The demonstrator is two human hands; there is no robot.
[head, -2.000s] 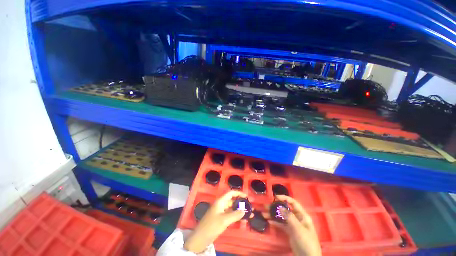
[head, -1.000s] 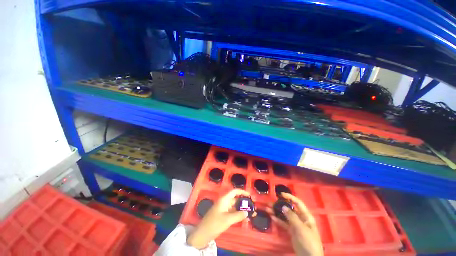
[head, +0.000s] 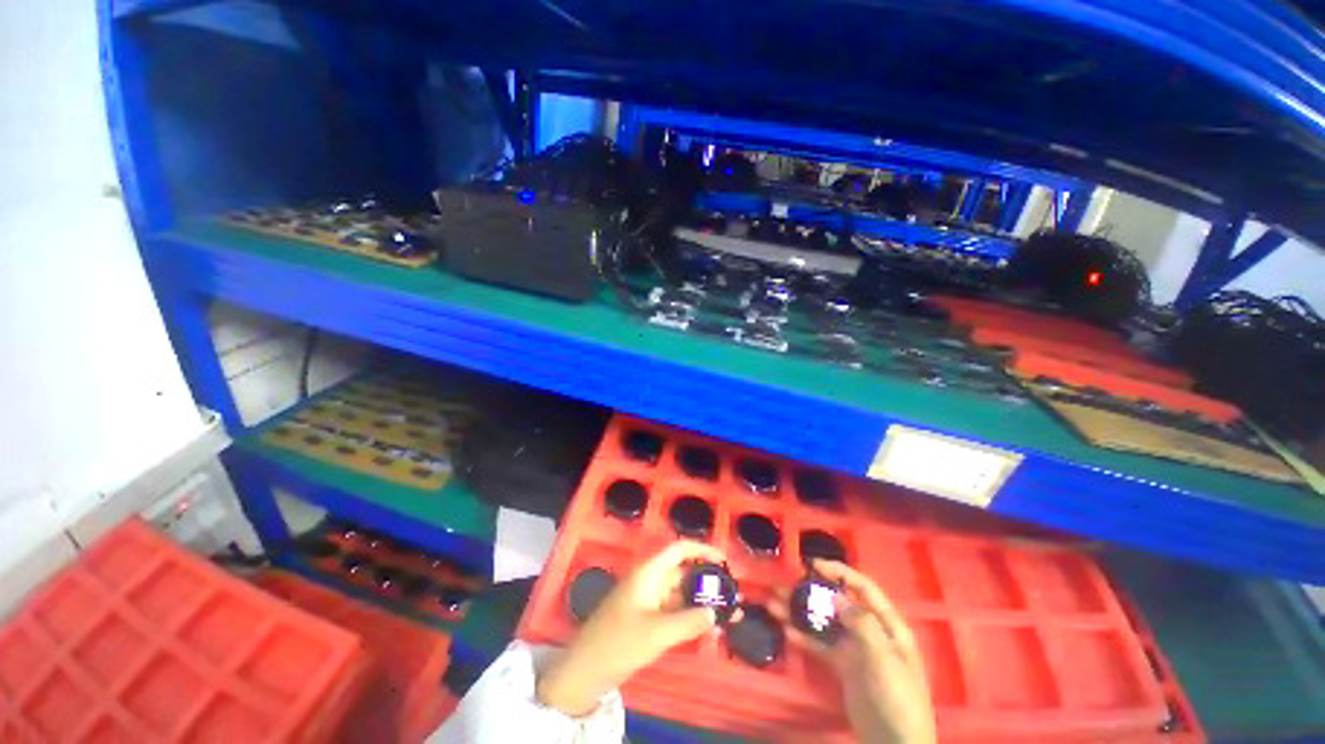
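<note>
My left hand (head: 639,625) holds a round black smartwatch body (head: 709,592) by its edge, its screen lit with a white mark. My right hand (head: 869,640) holds another watch body (head: 818,603), also lit with white marks. Both are held side by side above an orange-red compartment tray (head: 1003,640). Black discs (head: 690,515) sit in the tray's left pockets, and one disc (head: 756,637) lies between and just below my hands. The pockets at the right of the tray are bare.
A blue shelf beam with a white label (head: 945,462) runs just above the tray. Empty orange trays (head: 160,640) are at the lower left. The shelf above bears a black box (head: 520,244), cables (head: 1083,269), small parts (head: 756,305) and flat orange trays (head: 1068,349).
The unit in my right hand shows white marks now; one second ago its screen looked dark and my thumb lay over it. Both hands stay in about the same place.
</note>
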